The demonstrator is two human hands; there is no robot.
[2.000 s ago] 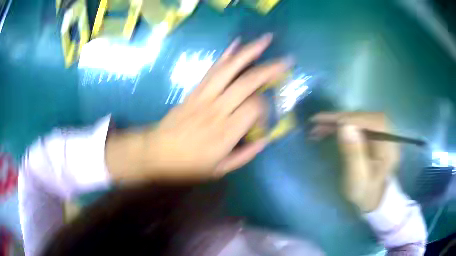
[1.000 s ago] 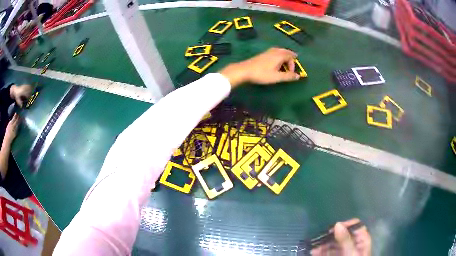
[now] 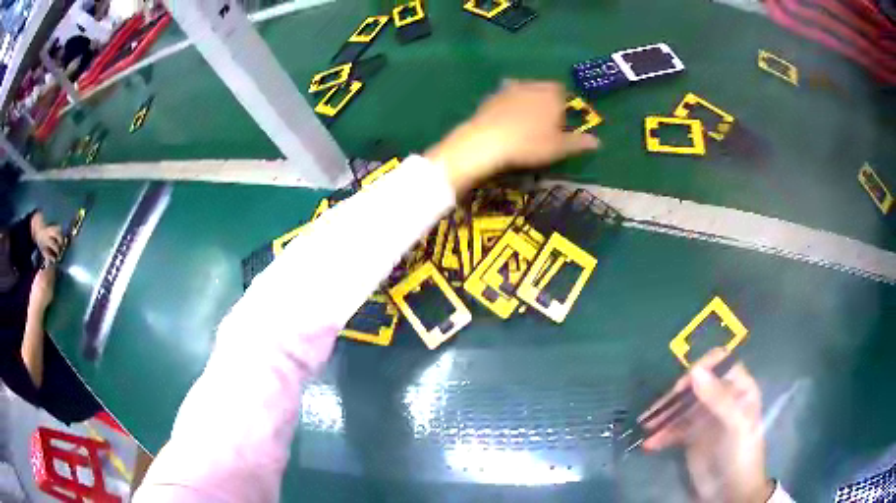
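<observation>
My left hand is blurred over the green belt, its fingertips at a yellow frame; whether it grips the frame I cannot tell. My right hand is at the lower right, shut on dark tweezers pointing down-left. Another yellow frame shows just beyond its fingertips; whether it lies on the bench or touches the fingers is unclear. A clear carrier sheet with small marks and strong glare lies in front of me. A heap of yellow-and-black frames lies beyond it, partly hidden by my left sleeve.
A pale rail divides bench and belt; a grey post rises at the upper left. Several frames and a dark part with a white frame lie on the belt. Another person's hands are at the left, above a red stool.
The view has shifted, and the belt pieces sit further up-left relative to the heap. A yellow frame now shows by my right hand, where none was before. My left hand is at a different belt frame.
</observation>
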